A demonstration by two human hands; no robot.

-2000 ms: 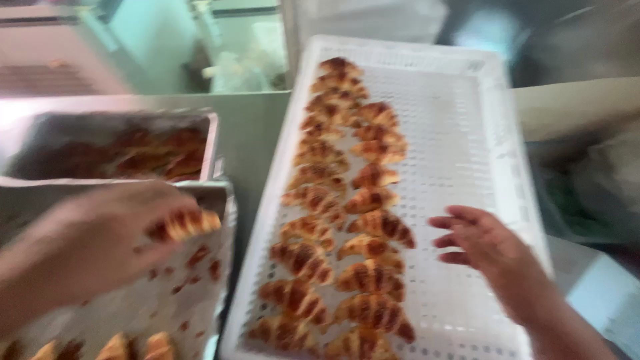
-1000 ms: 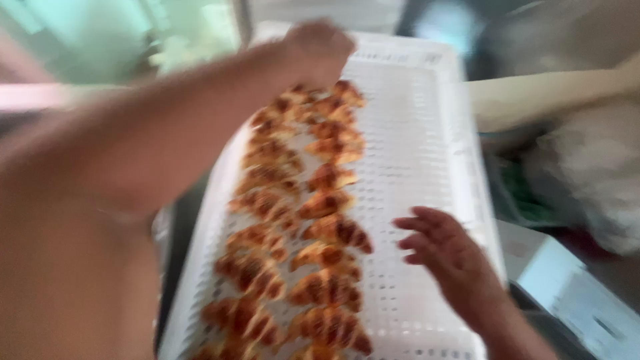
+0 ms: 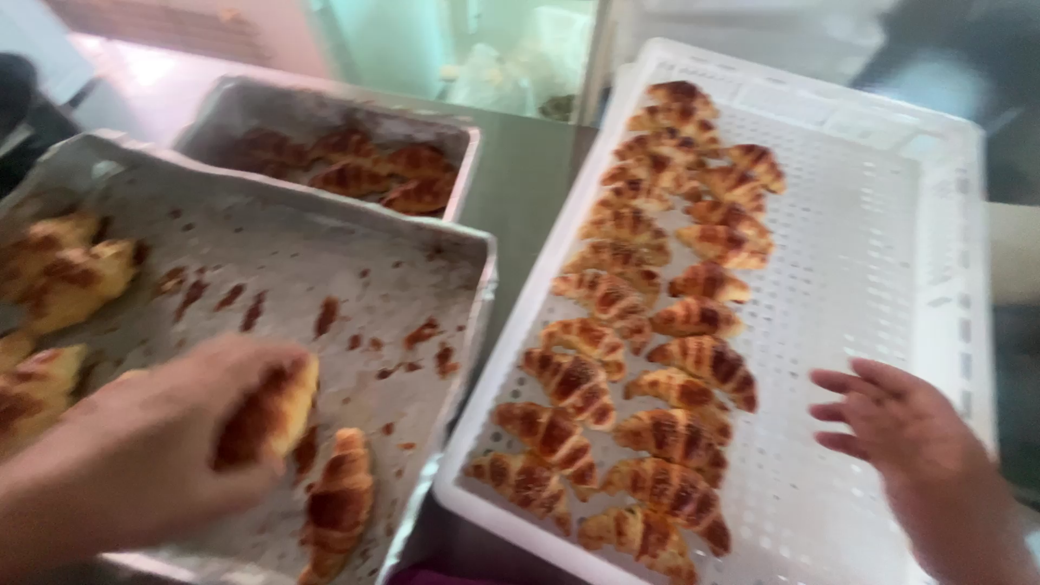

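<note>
My left hand (image 3: 171, 439) grips a browned croissant (image 3: 272, 414) over the metal baking tray (image 3: 398, 236) on the left. Close by it, one croissant (image 3: 340, 496) lies on that tray, and several more (image 3: 69, 268) sit at its left side. Two lengthwise rows of croissants (image 3: 617, 301) fill the left half of a white perforated plastic tray (image 3: 845, 244). Over the right part of this plastic tray, my right hand (image 3: 902, 422) hovers with fingers apart and holds nothing.
Behind the near baking tray stands a second metal tray (image 3: 467, 162) with several browned croissants (image 3: 349, 166) in it. Both are on a grey-green surface (image 3: 528, 171). A clear plastic bag (image 3: 483, 81) shows at the top. Dark baked-on spots mark the near tray.
One second ago my left hand was at the far end of the croissant rows; now it is back over the left baking tray, holding a croissant. My right hand stays over the plastic tray.
</note>
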